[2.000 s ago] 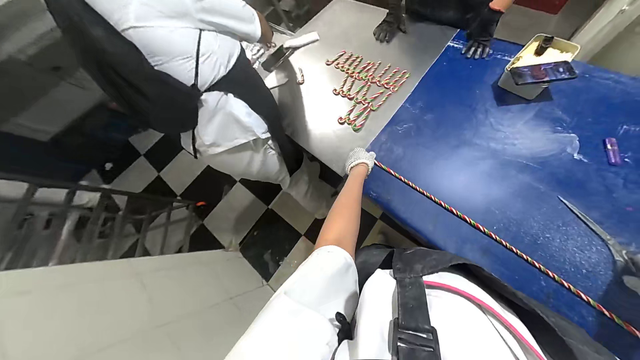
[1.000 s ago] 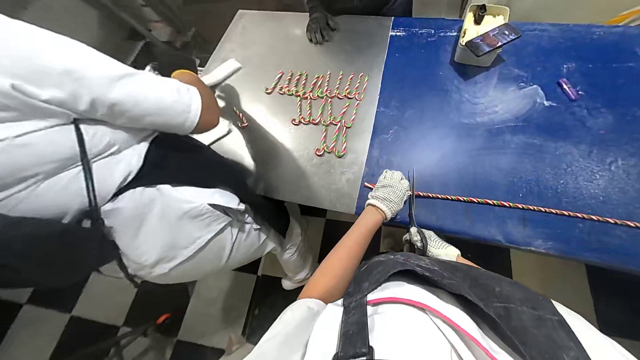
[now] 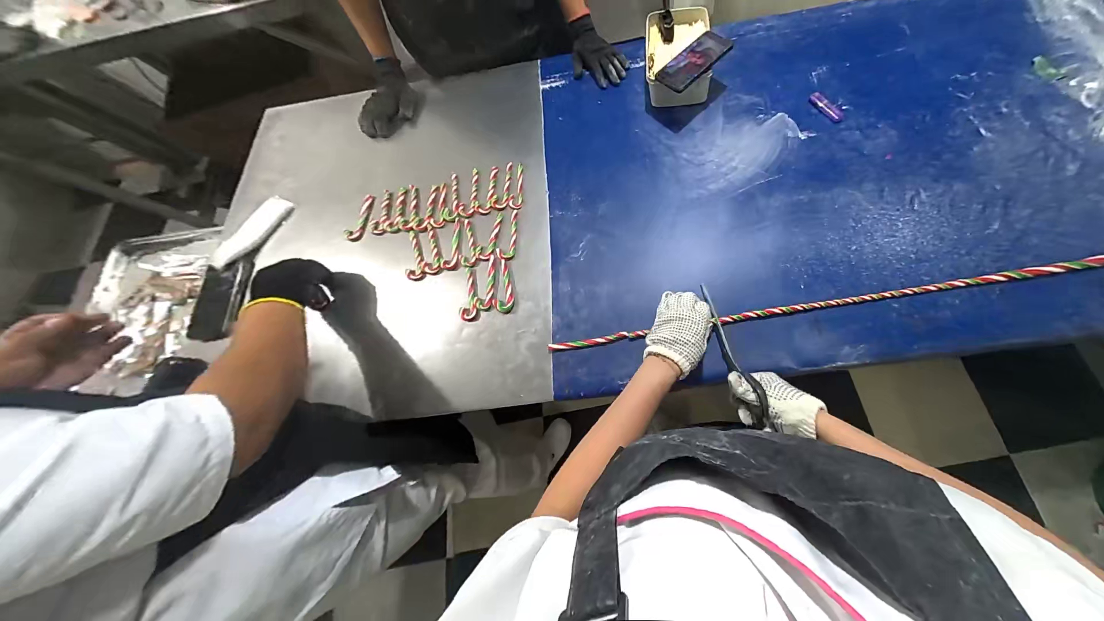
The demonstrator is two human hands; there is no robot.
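A thin twisted candy rope (image 3: 897, 296), striped red, white and green, lies across the blue table surface. In a white dotted glove, my left hand (image 3: 680, 332) is closed on the rope near its left end, which reaches the metal surface. My right hand (image 3: 778, 403), gloved alike, grips the black handles of a pair of scissors (image 3: 723, 343) at the table's front edge. The scissor blades stand against the rope just right of my left hand; whether they cut it I cannot tell. Several candy canes (image 3: 473, 207) lie in rows on the metal surface to the left.
The blue table (image 3: 776, 216) adjoins a metal tabletop (image 3: 345, 155). At left, a co-worker's black-gloved hand (image 3: 289, 283) is near a tray (image 3: 129, 250) of wrapped pieces. Another person's gloved hands (image 3: 390, 103) rest at the far edge. A phone (image 3: 694, 61) lies on a tub (image 3: 680, 90); a purple object (image 3: 826, 107) lies nearby.
Two seconds ago my left hand held the rope at the table's left corner, with the scissors lying at the right. Now the scissors are in my right hand at the rope. The view has shifted.
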